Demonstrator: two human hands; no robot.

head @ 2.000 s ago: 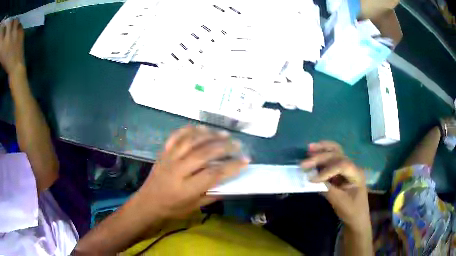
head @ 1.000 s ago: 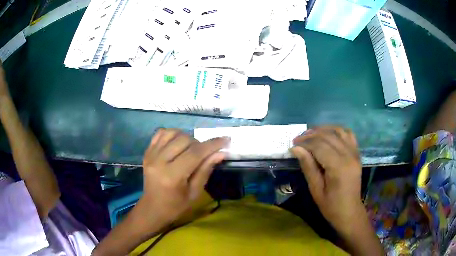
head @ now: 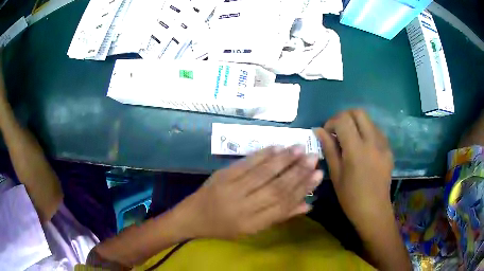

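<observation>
A folded leaflet (head: 231, 140), a narrow white strip with small dark print, lies flat at the table's front edge. My left hand (head: 260, 190) lies flat with fingers stretched over the strip's lower right part and covers some of it. My right hand (head: 358, 159) has its thumb and fingers at the strip's right end and seems to pinch it; its fingers are slightly blurred. Behind the strip lies a white carton (head: 159, 87) with blue-black lettering and a green mark, its right end open with the flap (head: 281, 103) sticking out.
A leaflet pile (head: 186, 26) lies behind the carton, with crumpled paper (head: 313, 50) at its right. A light-blue box (head: 379, 16) and another carton (head: 432, 69) stand or lie at the right. A person's arm (head: 26, 153) is at the left; a patterned sleeve (head: 467, 196) is at the right.
One second ago both hands held the strip near its ends. My left hand has moved right and flattened over it, uncovering its left end. My right hand stays at the right end.
</observation>
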